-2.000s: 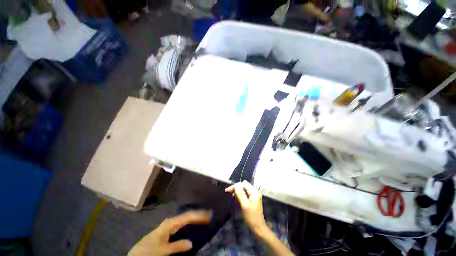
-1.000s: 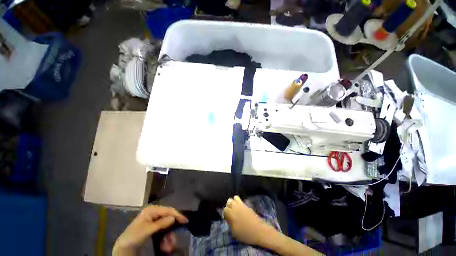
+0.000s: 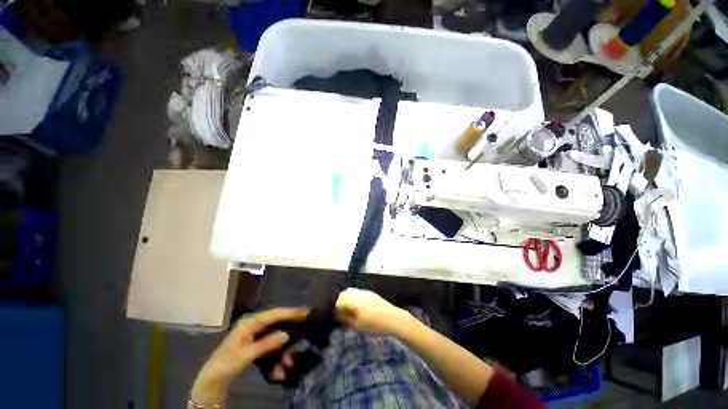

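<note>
A long black fabric strip runs from the rear tray across the white table, past the left end of the sewing machine, and over the front edge. My right hand is closed on its near end, just off the table edge. My left hand holds a bunched black fabric piece over the plaid-covered lap, and the two fabrics meet between my hands. Whether they are joined is hidden. Dark fabric lies in the white tray behind.
Red-handled scissors and a dark phone lie by the machine. An orange-yellow thread cone and a metal tin stand behind it. A pale board is at left. White and black offcuts heap at right.
My right hand has drawn the strip's near end leftward, so the strip now slants. Both hands have come closer together. The left hand has gone from empty to holding black fabric.
</note>
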